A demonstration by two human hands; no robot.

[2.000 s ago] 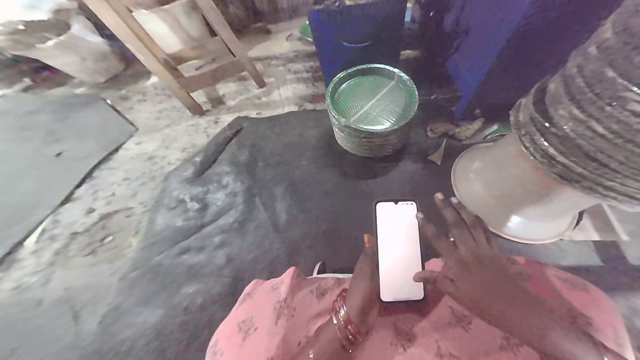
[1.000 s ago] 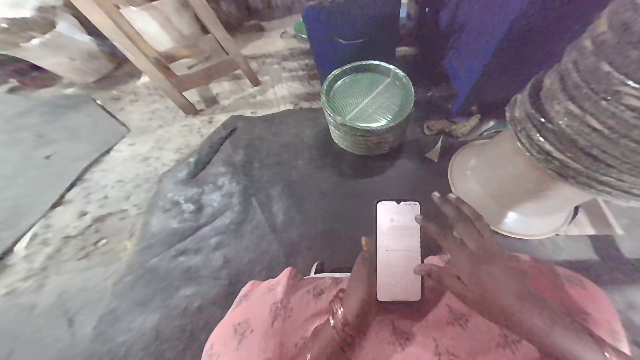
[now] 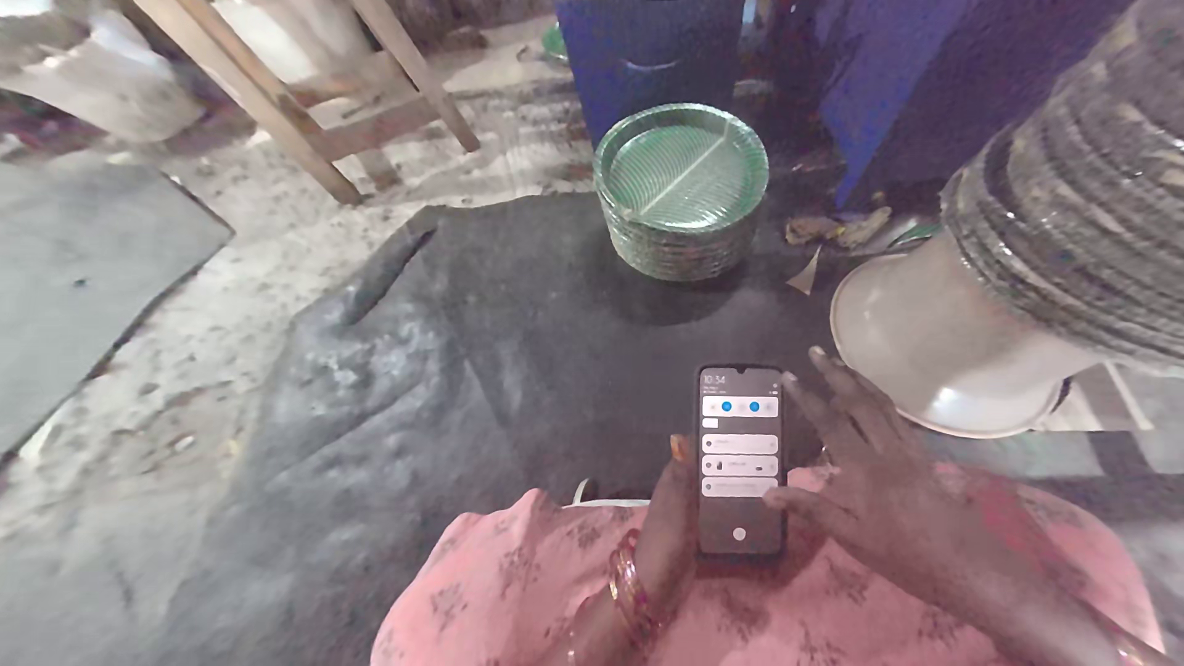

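A smartphone (image 3: pixel 740 518) with a lit screen stands out above my lap, over pink patterned cloth (image 3: pixel 518 573). My left hand (image 3: pixel 673 509), with red and gold bangles at the wrist, holds it from the left side; most of those fingers are hidden behind the phone. At its right edge is my right hand (image 3: pixel 860 453), fingers spread, with the thumb at the lower right of the screen. The screen shows a panel of white boxes and two blue round icons.
Beyond the phone, a stack of round green plates (image 3: pixel 684 185) sits on a dark sheet (image 3: pixel 518 314). To the right, a tall stack of ridged silvery items (image 3: pixel 1091 203) rests on a pale flared stand (image 3: pixel 953 342). Wooden legs (image 3: pixel 259 102) and blue panels (image 3: pixel 657 65) are behind.
The phone's screen has gone from nearly blank white, through a dimmer pinkish page, to a dark panel with white boxes. Both hands have stayed at the phone.
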